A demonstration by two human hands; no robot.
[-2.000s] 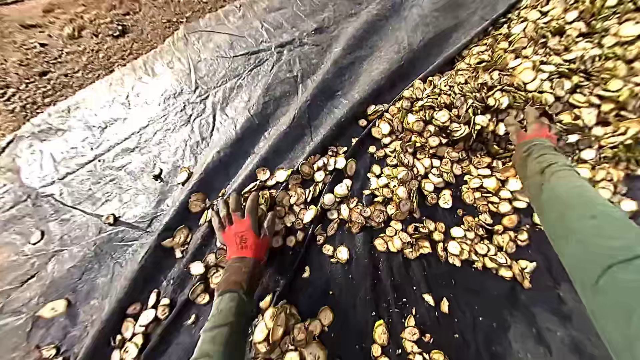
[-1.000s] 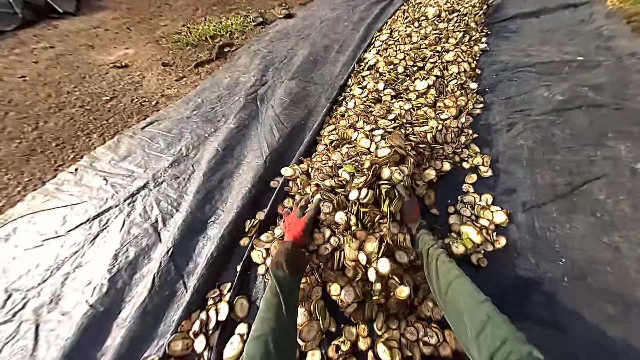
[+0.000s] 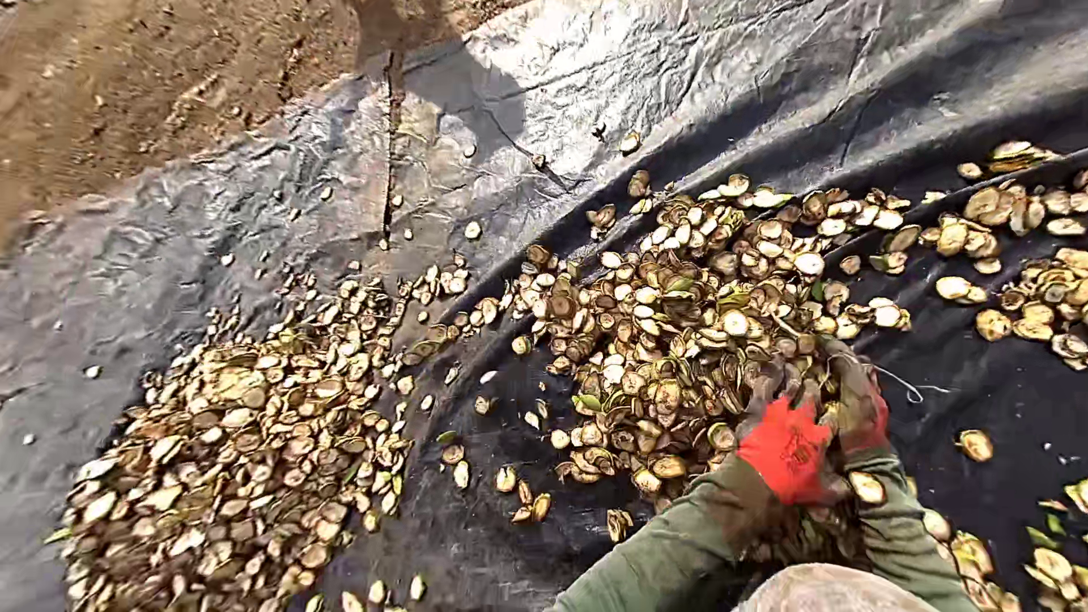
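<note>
Both hands wear red gloves with dark, dirty fingers. My left hand (image 3: 786,438) rests with spread fingers at the lower right edge of a heap of dried, sliced plant pieces (image 3: 671,340). Close beside it on the right is my right hand (image 3: 860,395), its fingers against the same heap and partly hidden. A thin pale string (image 3: 914,387) trails to the right of it. Whether either hand grips any slices cannot be told. The slices are round, pale inside with brown rims, and a few green bits lie among them.
The heap lies on a creased dark plastic tarp (image 3: 476,544). A second, larger heap of slices (image 3: 255,450) is at the lower left. More slices (image 3: 1045,297) lie scattered at the right. Bare soil (image 3: 170,93) borders the tarp at the upper left. A light-coloured knee (image 3: 833,588) shows at the bottom.
The view has swung strongly. My hands, wide apart two seconds ago and nearer each other one second ago, are now side by side at a heap's edge.
</note>
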